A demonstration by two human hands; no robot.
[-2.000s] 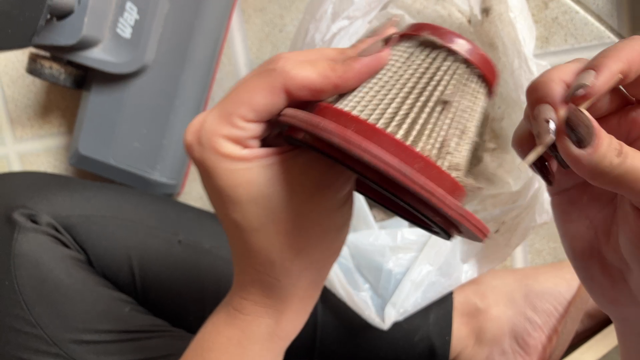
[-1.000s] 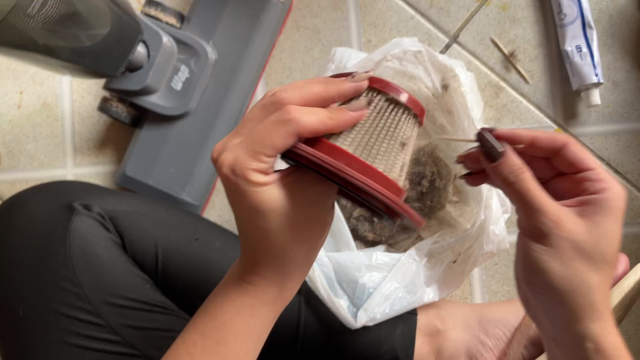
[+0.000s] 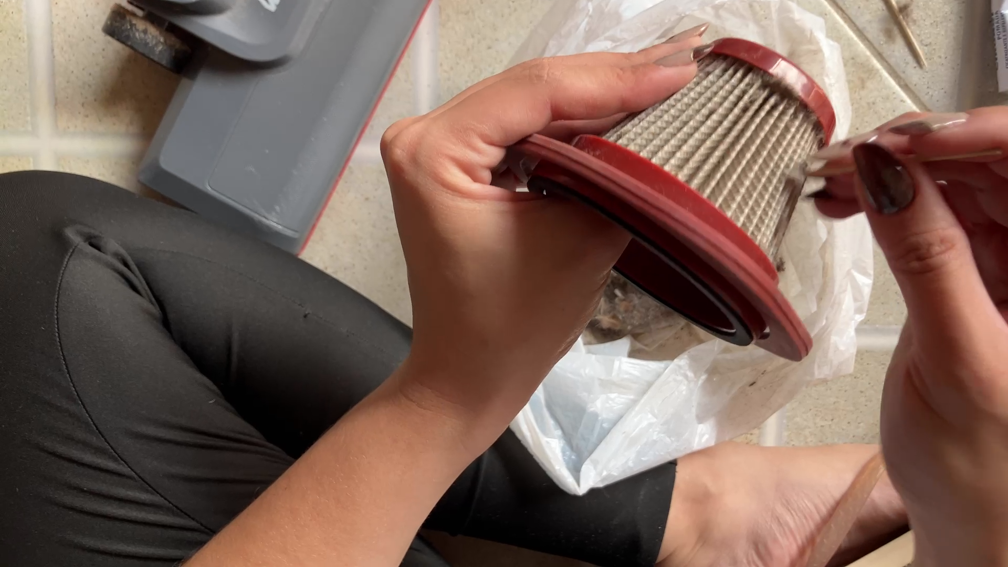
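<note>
My left hand (image 3: 512, 173) grips a cone-shaped pleated vacuum cleaner filter (image 3: 717, 150) with red plastic rims, its wide open end tilted down to the lower right. Grey dust clings to the pleats on the right side. At the right, my right hand (image 3: 929, 197) pinches a thin wooden stick (image 3: 965, 156) between thumb and fingers, close beside the pleats; its tip is blurred, so I cannot tell if it touches them. Below the filter lies an open white plastic bag (image 3: 622, 417) holding a clump of dust and lint (image 3: 634, 311), partly hidden by the filter.
A grey vacuum floor head (image 3: 276, 118) with a small wheel (image 3: 147, 38) lies on the tiled floor at upper left. Another thin stick (image 3: 906, 33) and the edge of a white tube (image 3: 1002, 39) are at upper right. My legs and bare foot (image 3: 756, 504) border the bag.
My right hand has come in closer to the pleats than two seconds ago. The left hand keeps its grip on the filter. The view has shifted and drawn nearer since one second ago.
</note>
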